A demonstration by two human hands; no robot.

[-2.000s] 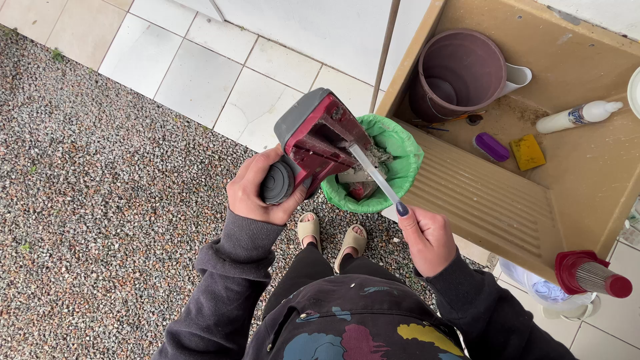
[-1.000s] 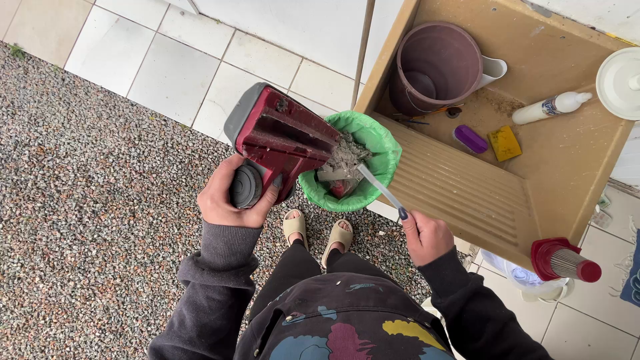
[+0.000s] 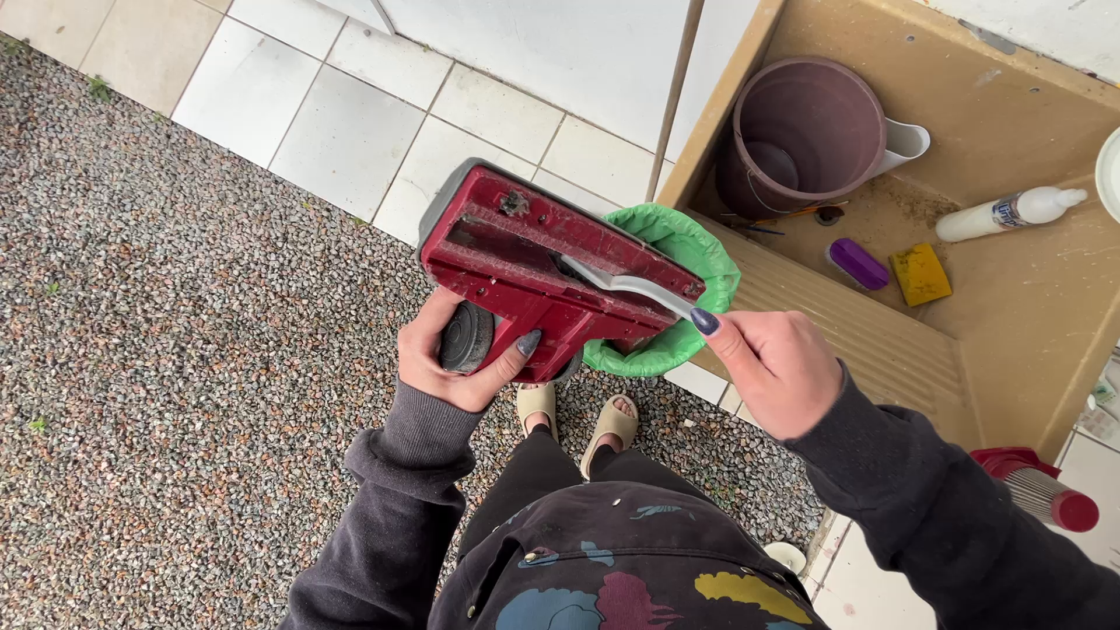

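Observation:
My left hand point(image 3: 455, 354) grips a red vacuum cleaner floor head point(image 3: 560, 271) near its black wheel point(image 3: 466, 337), with the underside turned up toward me. In my right hand point(image 3: 774, 367) is the handle of a light grey plastic utensil point(image 3: 652, 286), whose far end reaches into the slot of the floor head; its tip is hidden there. Below the floor head stands a bin lined with a green bag point(image 3: 713, 254), partly covered by it. Dust clings to the red plastic around the slot.
A tan wash sink point(image 3: 1006, 350) at the right holds a brown bucket point(image 3: 809, 131), a white bottle point(image 3: 1006, 213), a purple brush point(image 3: 857, 263) and a yellow sponge point(image 3: 920, 274). A red-capped pleated filter point(image 3: 1041, 494) sits at its near corner. A pole point(image 3: 678, 96) stands behind the bin.
The floor head has turned to lie more level, with its underside facing up. The utensil has moved from the grey dust clump at its end into the slot; that clump is no longer visible.

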